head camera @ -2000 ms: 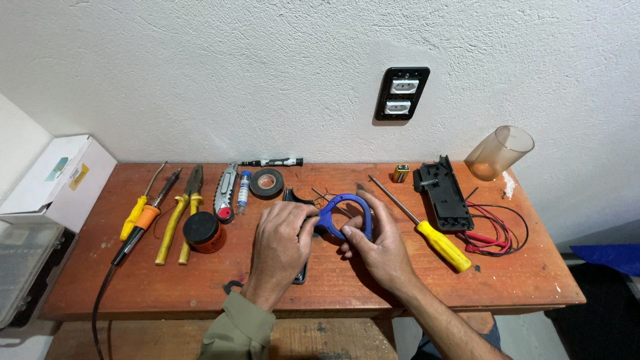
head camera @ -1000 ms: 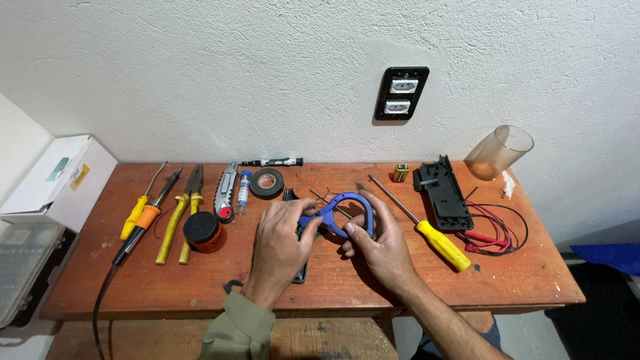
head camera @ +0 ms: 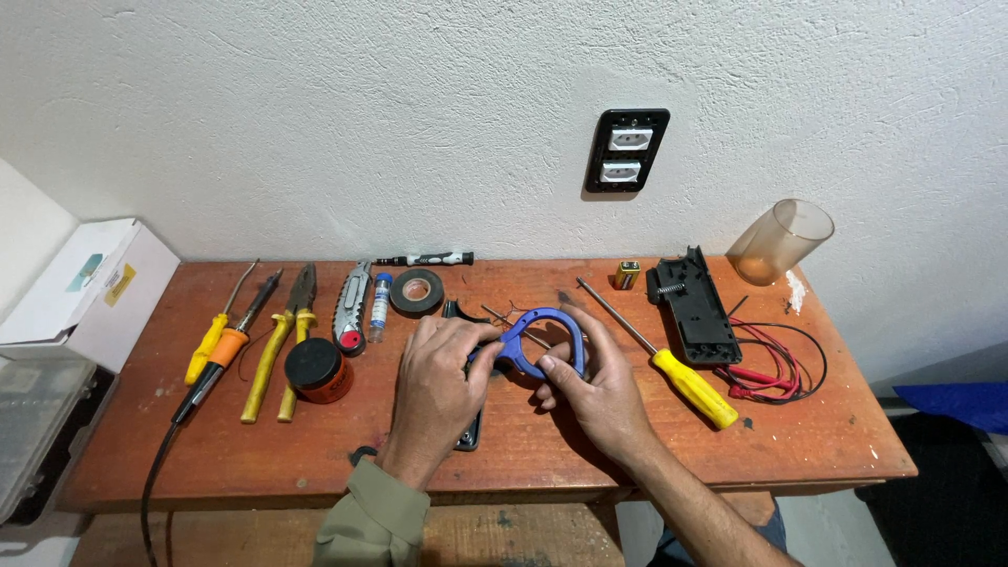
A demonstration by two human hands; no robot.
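Note:
Both my hands hold a blue plastic ring-shaped clamp jaw [head camera: 580, 335] above the wooden table. My left hand [head camera: 441, 390] pinches its narrow end between thumb and fingers. Around the right side of the ring curl the fingers of my right hand [head camera: 594, 386], with the thumb on its lower edge. Beneath my left hand lies a black plastic housing [head camera: 468, 437], mostly hidden. Thin wires [head camera: 512, 307] and a slim metal rod [head camera: 496, 316] show behind the ring. Right of my right hand is a screwdriver with a yellow handle [head camera: 693, 390].
At left lie a soldering iron [head camera: 228, 346], yellow-handled pliers [head camera: 272, 366], a black-lidded jar [head camera: 319, 370], a utility knife [head camera: 351, 307] and electrical tape [head camera: 416, 292]. At right are a 9-volt battery [head camera: 627, 275], an open black casing [head camera: 697, 315], red and black leads [head camera: 780, 362] and a clear cup [head camera: 780, 240].

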